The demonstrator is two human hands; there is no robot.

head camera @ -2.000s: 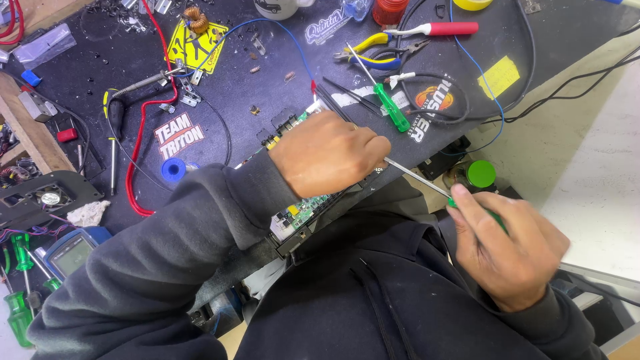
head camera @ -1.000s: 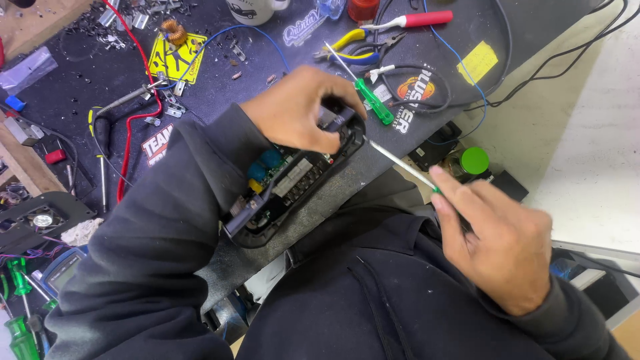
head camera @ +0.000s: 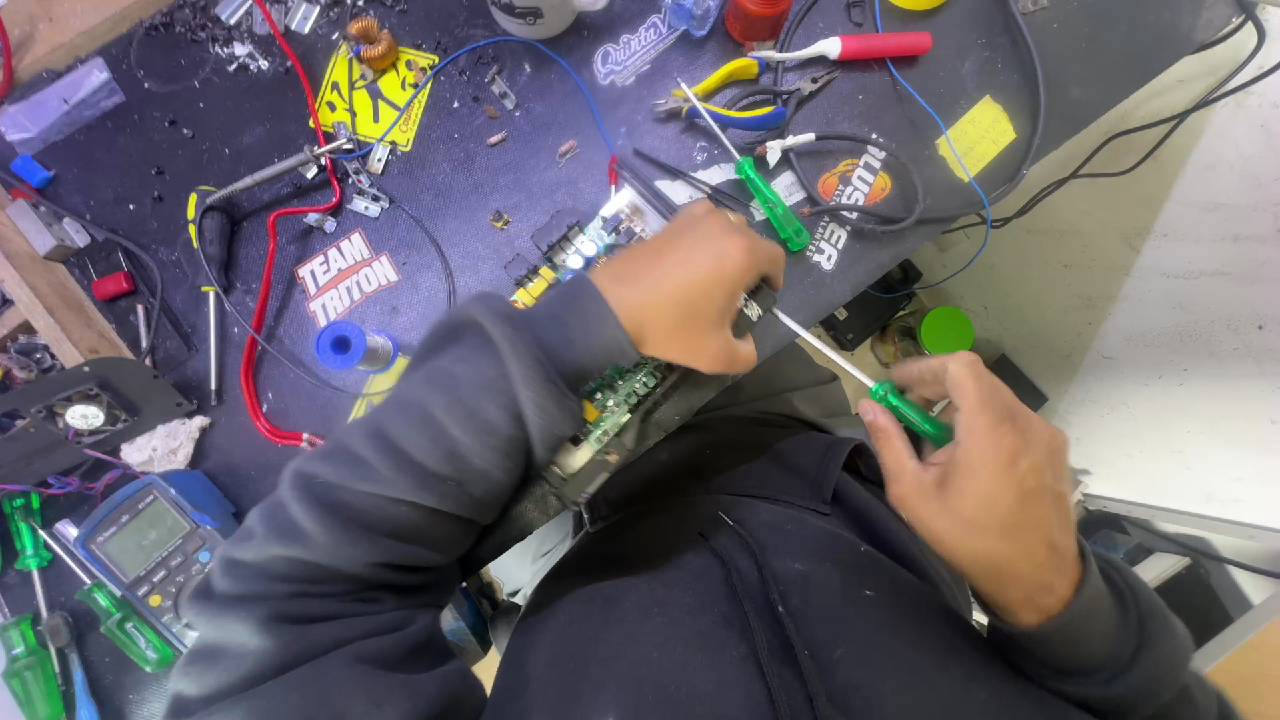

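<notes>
My left hand (head camera: 695, 285) grips the right end of a black-cased electronic unit at the table's near edge. Part of its green circuit board (head camera: 625, 400) shows below my left sleeve; the hand and sleeve cover the rest. My right hand (head camera: 985, 490) holds a screwdriver by its green handle (head camera: 908, 412), and the shaft's tip meets the unit's end beside my left fingers. Beyond the left hand lie a second green-handled screwdriver (head camera: 770, 203) and blue-and-yellow pliers (head camera: 735, 115). More board parts with yellow components (head camera: 535, 287) show above my left sleeve.
On the left are a blue multimeter (head camera: 150, 545), a solder spool (head camera: 345, 345), a soldering iron (head camera: 265, 180), a red cable (head camera: 250, 350) and a fan (head camera: 85, 415). A copper toroid coil (head camera: 371, 45) sits at the back. Black cables (head camera: 1130, 130) run off the right edge.
The unit's open side faced up a second ago with its board in view; now my left hand and sleeve cover more of it. The screwdriver stays in my right hand, against the unit's end.
</notes>
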